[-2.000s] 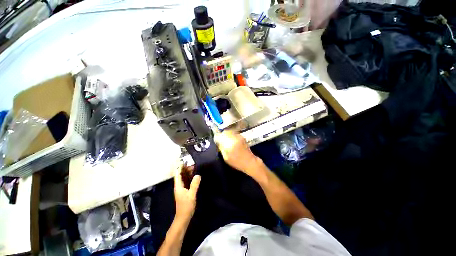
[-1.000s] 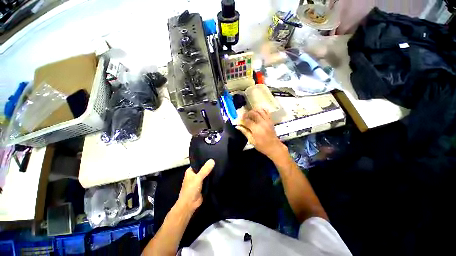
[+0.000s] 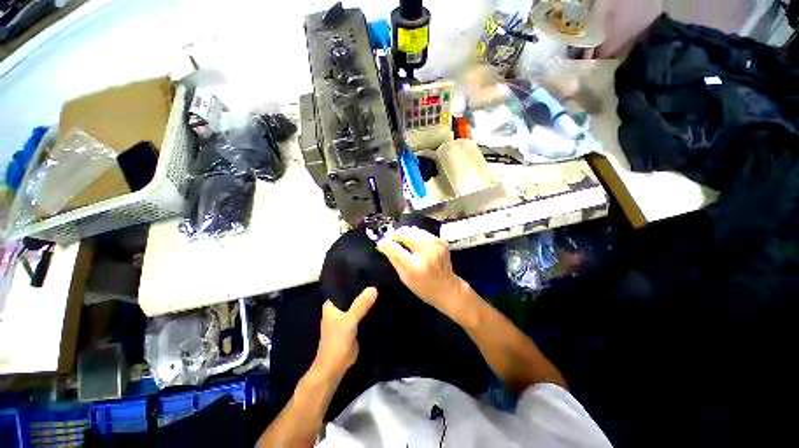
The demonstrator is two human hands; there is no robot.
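The button sewing machine (image 3: 355, 114) stands on the white table, its shiny button clamp (image 3: 378, 228) at the front end. The black garment (image 3: 349, 267) lies under the clamp and hangs down over my lap. My left hand (image 3: 342, 337) holds the garment's left part, thumb on top and fingers hidden underneath. My right hand (image 3: 422, 262) is at the clamp, its fingertips close together and touching it or just beside it. Whether a button is between them is too small to tell. The button tray (image 3: 469, 179) is right of the head, with dark buttons inside.
A blue-handled tool (image 3: 412, 172) stands between head and tray. The control panel (image 3: 427, 109) and a black bottle (image 3: 411, 39) are behind. Bagged black parts (image 3: 219, 197) and a white basket (image 3: 171, 188) are at left. Black garments (image 3: 683, 105) are heaped at right.
My right hand has moved from the clamp area to the button tray, then back left to the clamp. My left hand keeps hold of the garment, which now spreads rounder under the clamp. The view has shifted.
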